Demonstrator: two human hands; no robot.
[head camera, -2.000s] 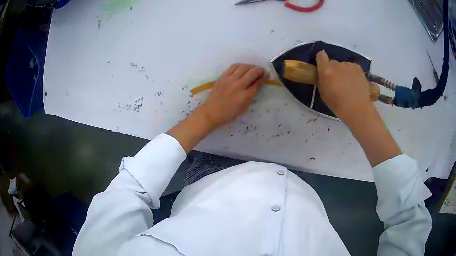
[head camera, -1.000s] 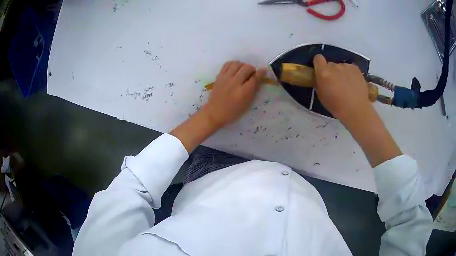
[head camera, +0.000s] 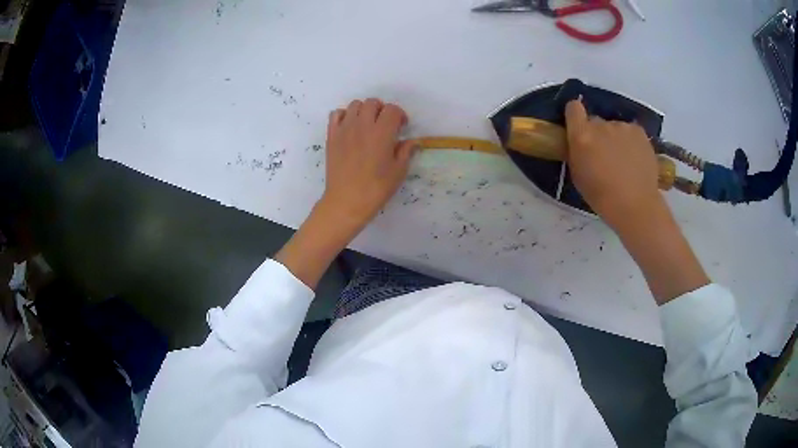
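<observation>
My right hand (head camera: 612, 162) is closed around the light wooden handle of the dark steam iron (head camera: 541, 179), which lies flat on the table. The narrow mustard-yellow curved template (head camera: 457, 143) runs from under the iron's tip to the fingers of my left hand (head camera: 366, 150). My left hand is at the template's left end, thumb and fingertips on it; that end is hidden. A very pale green fabric edge (head camera: 477, 159) shows faintly just below the template.
Red-handled scissors (head camera: 588, 19) lie at the top beside a thin white pen (head camera: 636, 10). The dark hose (head camera: 770, 182) runs off right. A grey shiny case (head camera: 777, 54) and a thin tool (head camera: 785, 188) lie at far right. Blue bins (head camera: 63, 83) stand left of the white table (head camera: 175, 105).
My left hand has slid left along the template, away from the iron, baring more of it. The iron and right hand appear slightly further right and lower, as does the table view.
</observation>
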